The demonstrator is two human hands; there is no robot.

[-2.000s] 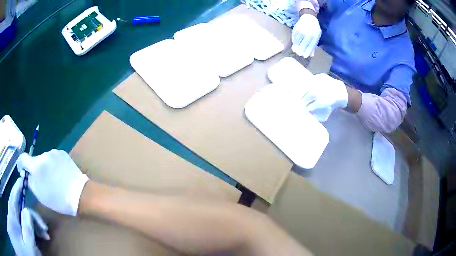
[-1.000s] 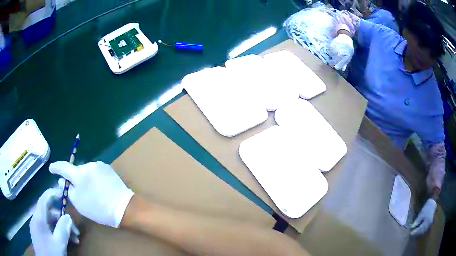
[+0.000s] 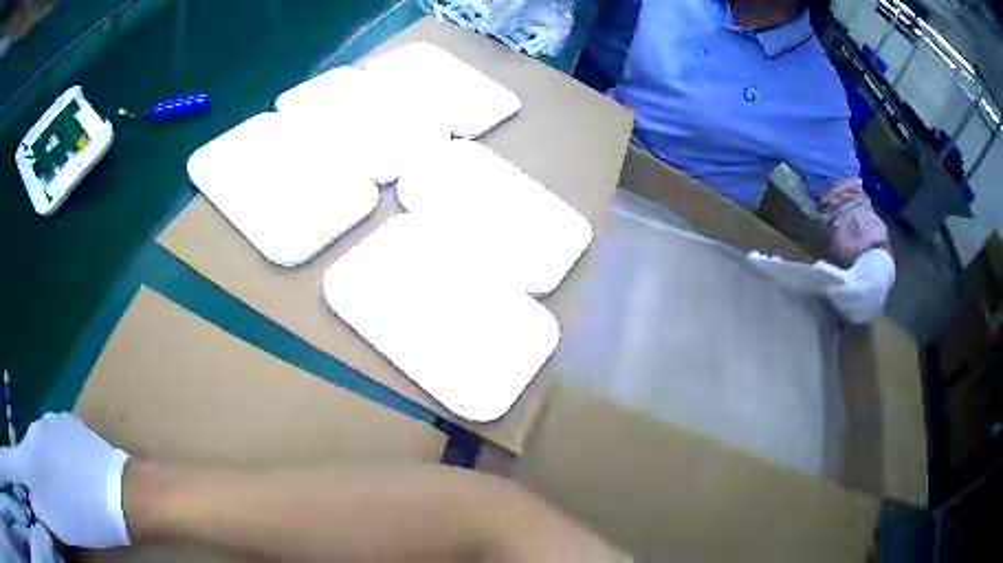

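My right hand, in a white glove, is at the lower left, its fingertips cut off by the frame edge. The pencil rises from its fingers, mostly out of the picture. My left hand is a small, blurred glove patch in the lower left corner; its fingers cannot be made out. Several white top covers or closed routers lie close together on a cardboard sheet. An open bottom housing with a green circuit board lies at the upper left.
A blue cylinder with wires lies beside the open housing. Another cardboard sheet is in front of my arm. A carton stands at right, with a grey-white sheet inside. A coworker in blue stands behind it. Crinkled plastic lies at the top.
The view has swung right, so my hands and the open housing sit further left. The white unit with the yellow port row has left view. The coworker's gloved hand now holds a white piece above the carton.
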